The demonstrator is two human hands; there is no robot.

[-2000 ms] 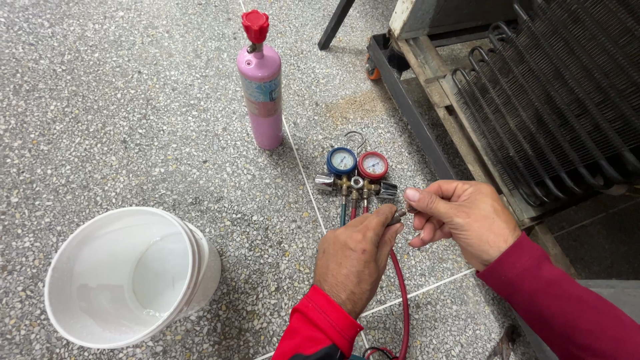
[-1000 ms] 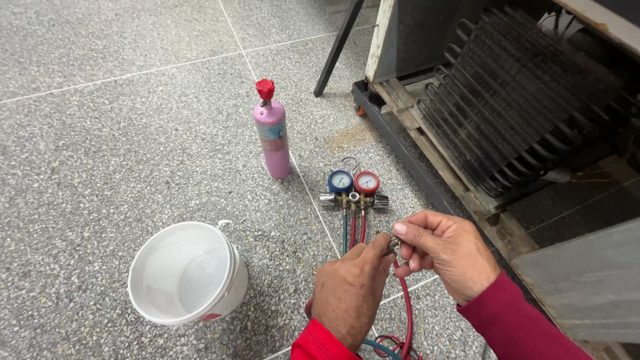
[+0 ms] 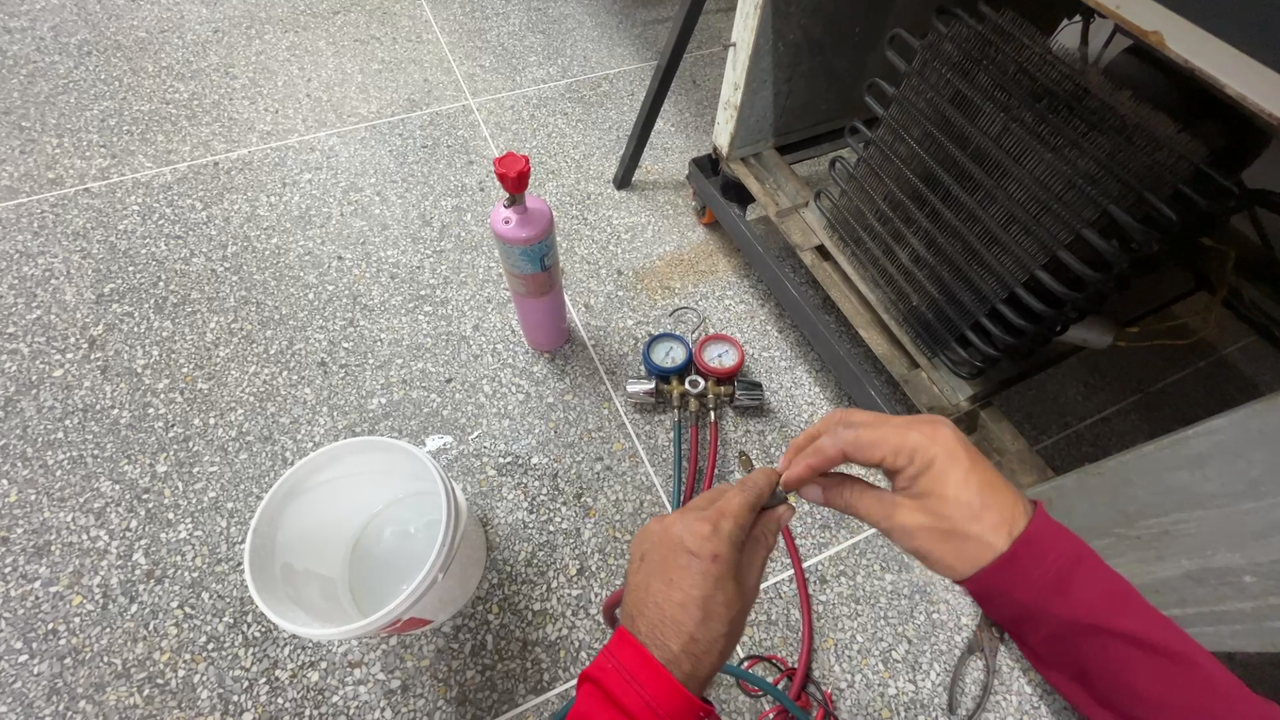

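Observation:
My left hand [image 3: 700,570] grips a small metal hose fitting [image 3: 775,492] between thumb and fingers. My right hand [image 3: 915,485] pinches at the fitting's right end, and the fingertips hide what else is there. A brass tip [image 3: 746,461] pokes out above my left fingers. Just beyond the hands lies a manifold gauge set [image 3: 695,385] with a blue gauge [image 3: 667,354] and a red gauge [image 3: 719,355]. One green-blue hose [image 3: 677,455] and two red hoses [image 3: 711,450] run from it toward my left hand. A thicker stretch of red hose [image 3: 803,600] curves down below the hands.
A pink gas cylinder [image 3: 540,300] with a red valve knob stands upright behind the gauges. The white plastic bucket [image 3: 460,560] is at left. At right, a black condenser coil [image 3: 1000,200] sits in an open-based cabinet on a wheeled frame [image 3: 800,310]. Pliers [image 3: 975,670] lie below my right forearm.
Both hands stay together at the fitting, while my right fingers have shifted around its end. The view has moved, showing more of the floor and cabinet.

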